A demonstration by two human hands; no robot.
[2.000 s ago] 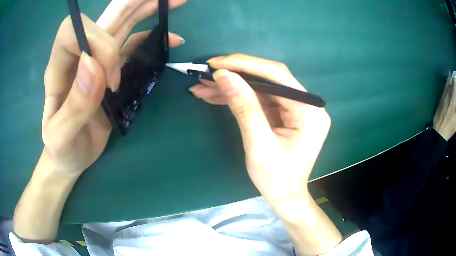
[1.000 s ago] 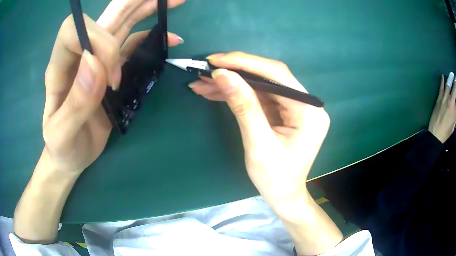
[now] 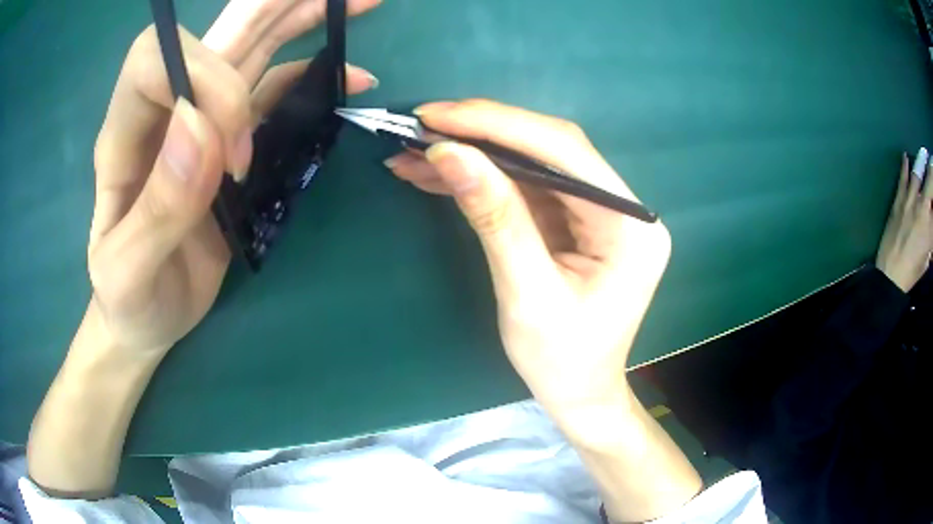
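My left hand (image 3: 169,194) holds a black phone middle frame (image 3: 292,143) tilted above the green mat, its thumb on the left rail and fingers behind. The frame's two thin side rails run up past the top edge of the picture, and its solid end points down. My right hand (image 3: 552,235) holds black tweezers (image 3: 532,172) like a pen. Their silver tips touch or nearly touch the frame's right edge, where the rail meets the solid end. Any small part at the tips is too small to tell.
The green mat (image 3: 409,328) lies under both hands, with a curved pale front edge. At the far right, another person's hand (image 3: 905,235), with white on one fingertip, rests at the mat's edge below a dark object in the corner.
The tweezer tips have moved slightly up along the frame's right edge, and the tweezers have turned a little. The frame has barely shifted. The other person's hand has moved slightly from two seconds ago.
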